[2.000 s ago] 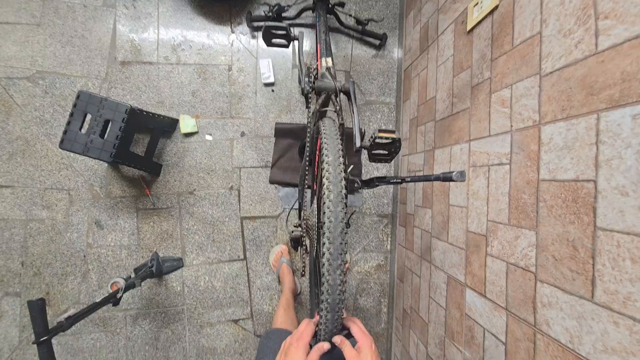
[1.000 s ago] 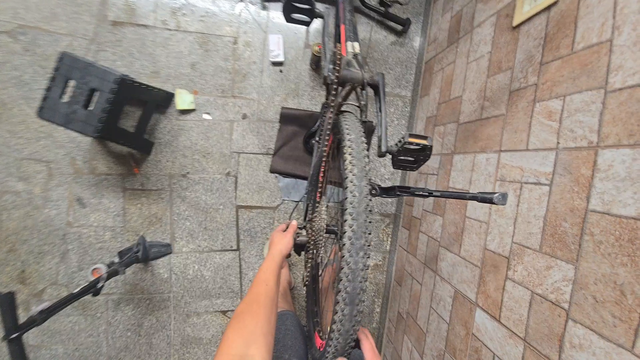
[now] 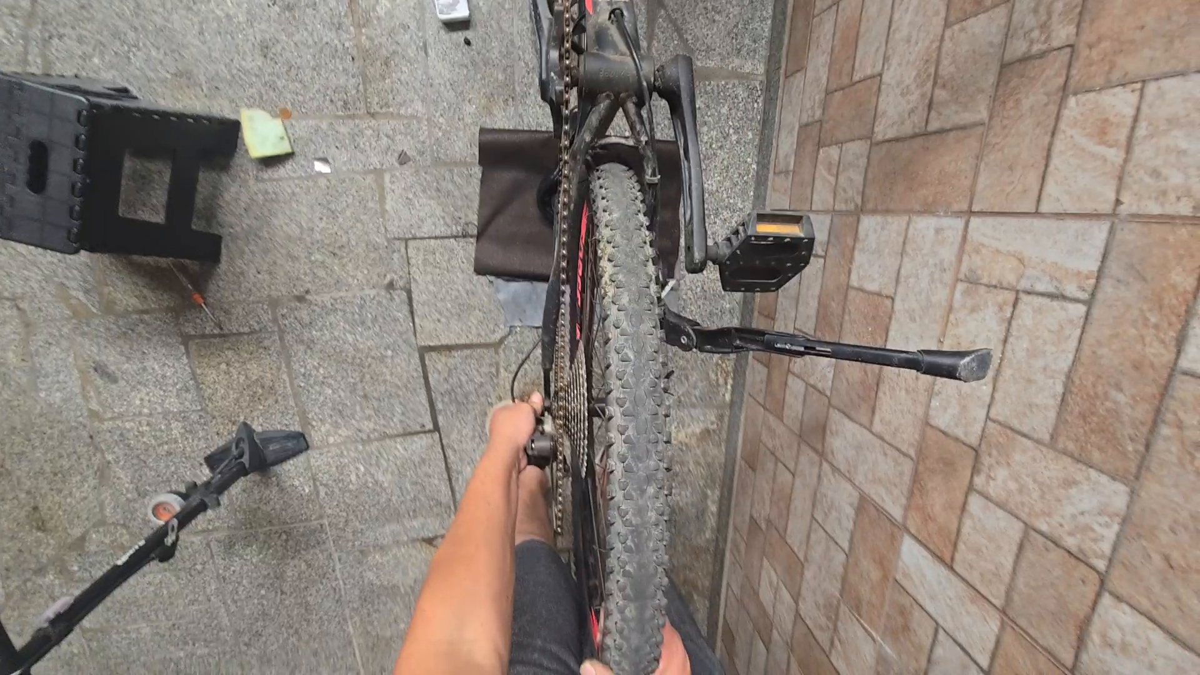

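Note:
A bicycle's knobby rear tyre point(image 3: 633, 375) runs down the middle of the head view, with the chain point(image 3: 563, 234) and rear cassette point(image 3: 578, 412) on its left side. My left hand point(image 3: 516, 422) is at the rear derailleur point(image 3: 541, 450), beside the cassette; its fingers are partly hidden, so a grip on it cannot be made out. Low in the view, my right hand point(image 3: 670, 653) is around the bottom part of the tyre, thumb on the left side and the rest on the right. A crank with a black pedal point(image 3: 767, 251) and the kickstand point(image 3: 825, 349) stick out to the right.
A black folding stool point(image 3: 155, 178) lies at the upper left, near a yellow-green sponge point(image 3: 266, 133) and a small screwdriver point(image 3: 194, 292). A floor pump point(image 3: 202, 497) is at the lower left. Dark cloth point(image 3: 514, 206) lies under the bicycle. A tiled wall point(image 3: 937, 281) borders the right.
My left hand has gone from the tyre, where both hands were two seconds ago, to the derailleur side. My right hand is still at the tyre's lower end. The view has moved closer.

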